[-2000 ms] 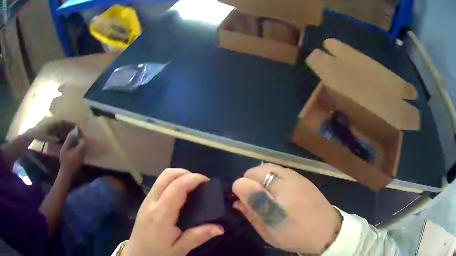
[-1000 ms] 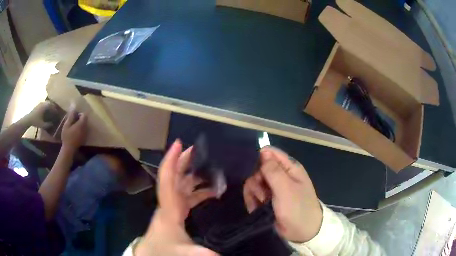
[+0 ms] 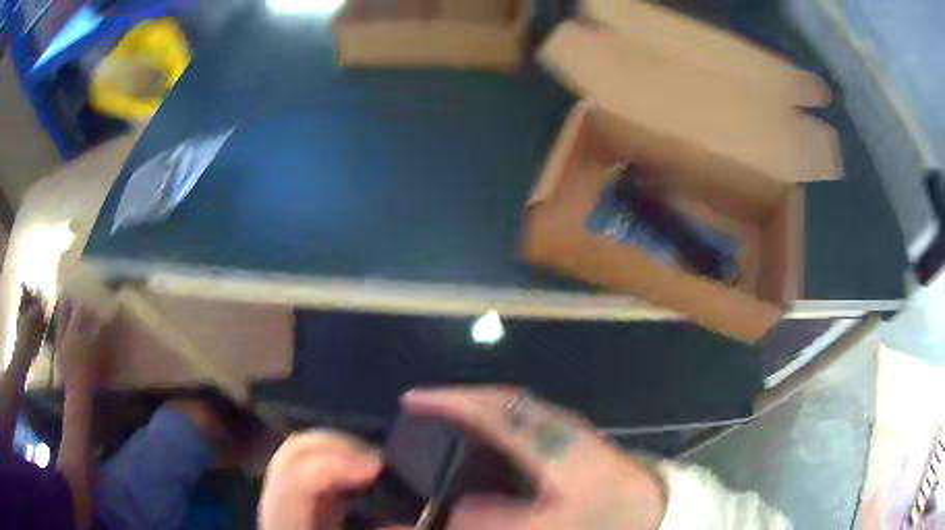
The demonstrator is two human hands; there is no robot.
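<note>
A dark block-shaped device [image 3: 425,451] is held low in front of me, at the bottom of the view. My right hand [image 3: 560,455] is closed around its upper and right side. My left hand [image 3: 321,478] is at its left side, blurred and partly cut off by the bottom edge; its fingers touch or nearly touch the device. An open mailer box [image 3: 622,271] stands at the table's right front, with a dark cable bundle [image 3: 676,230] on a blue-grey sheet inside.
The dark table [image 3: 394,176] bears a clear plastic bag [image 3: 166,184] at left and a second brown box [image 3: 430,52] at the back. A yellow-rimmed waste bag [image 3: 135,75] is at upper left. A seated person's arms [image 3: 78,404] are at lower left, beside a cardboard-covered table.
The view has shifted, bringing the second box and waste bag further in. My hands have turned the dark device and moved lower; the right hand now covers more of it.
</note>
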